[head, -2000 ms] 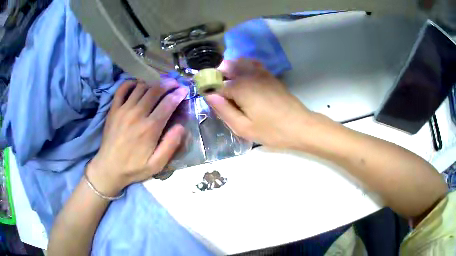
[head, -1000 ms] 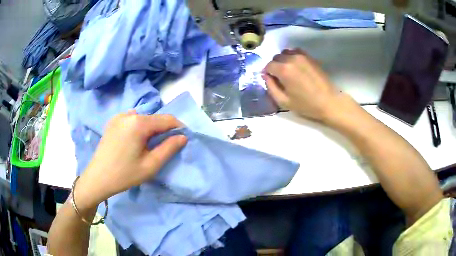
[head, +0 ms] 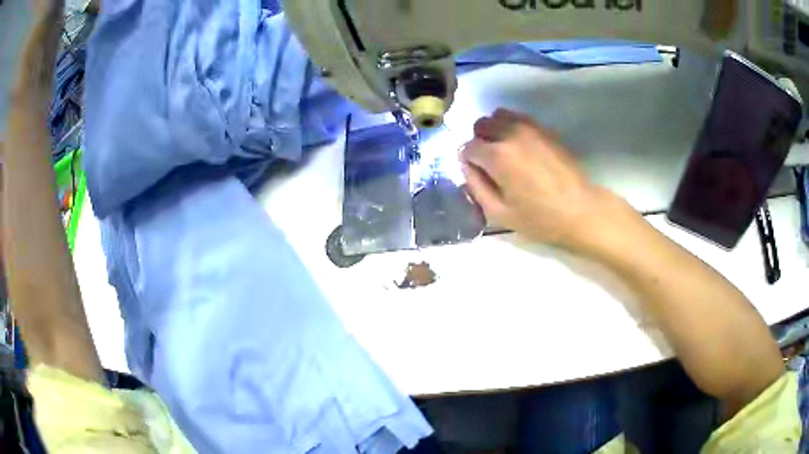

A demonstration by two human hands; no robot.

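Observation:
The light-blue garment body (head: 195,97) lies gathered left of the needle, and a long flat part of it hangs over the table's front edge. My right hand (head: 514,173) rests just right of the presser foot (head: 413,151), fingers curled; whether it holds anything small cannot be seen. My left hand is out of the picture; only the left forearm shows, reaching up along the left edge. The needle plate and slide plate (head: 381,208) are bare under the lamp. The cream knob (head: 428,111) sits on the machine head (head: 532,27).
A smartphone (head: 738,151) lies at the right, with a thin black tool (head: 767,246) beside it. Folded light-blue cloth (head: 568,55) lies behind the machine arm. A green basket (head: 78,199) is partly visible at far left. The white table (head: 497,328) has a curved front edge.
My left hand has let go of the cloth near the front and moved up out of the picture at left. The cloth it held now lies flat. My right hand stays beside the needle.

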